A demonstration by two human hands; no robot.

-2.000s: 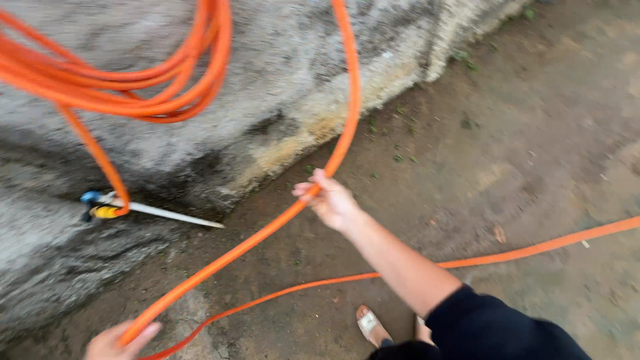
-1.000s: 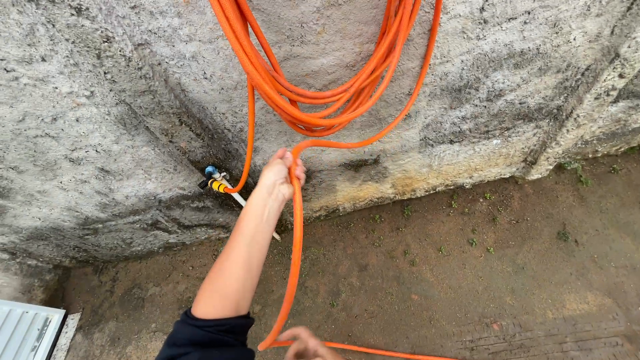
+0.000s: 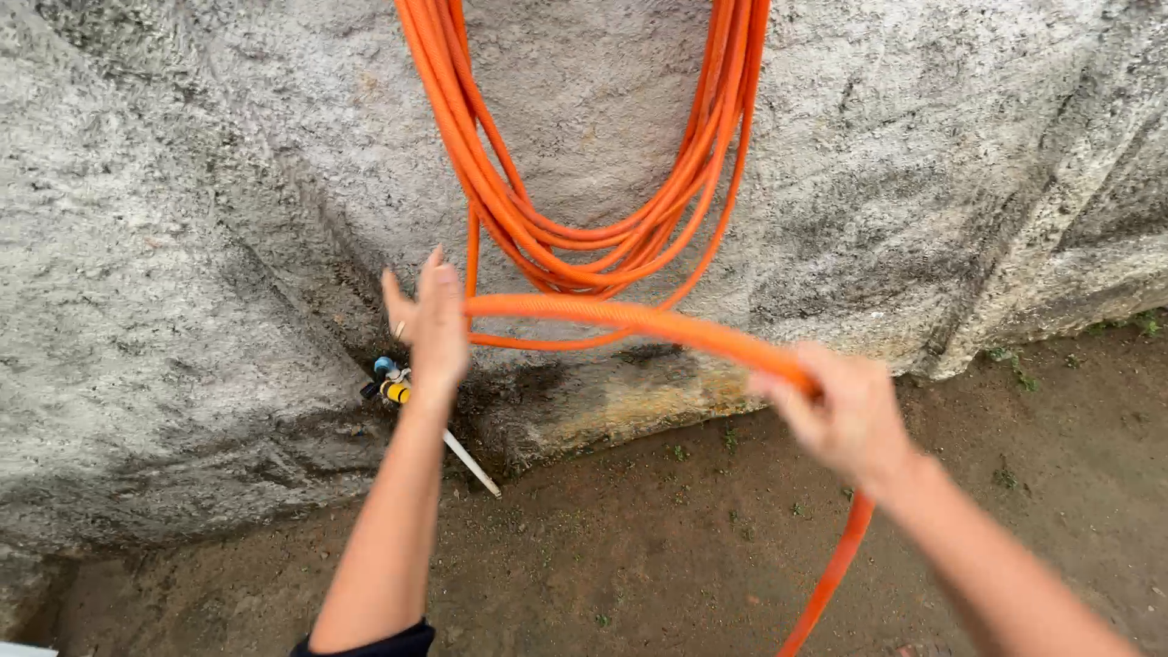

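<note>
An orange hose (image 3: 593, 312) stretches between my hands, in front of the lower part of a hanging coil of orange hose (image 3: 570, 260). My right hand (image 3: 835, 411), blurred, is closed around it at the right, and the hose drops below that hand toward the ground. At the left, my left hand (image 3: 429, 319) is raised with some fingers extended. The hose meets its thumb side; whether the hand grips it is hidden. Just below and left of that hand are a yellow hose connector (image 3: 395, 391) and a blue fitting (image 3: 384, 366) at the wall.
A rough concrete wall (image 3: 912, 164) stands behind the coil. From beside the fittings a white pipe (image 3: 472, 463) slants down to the bare soil (image 3: 639, 547) at the wall's foot. Small weeds (image 3: 1022, 374) grow along the base at the right.
My right hand has risen from the lower edge of the view and now grips the hose. My left hand has moved left relative to the coil, and its fingers are spread more.
</note>
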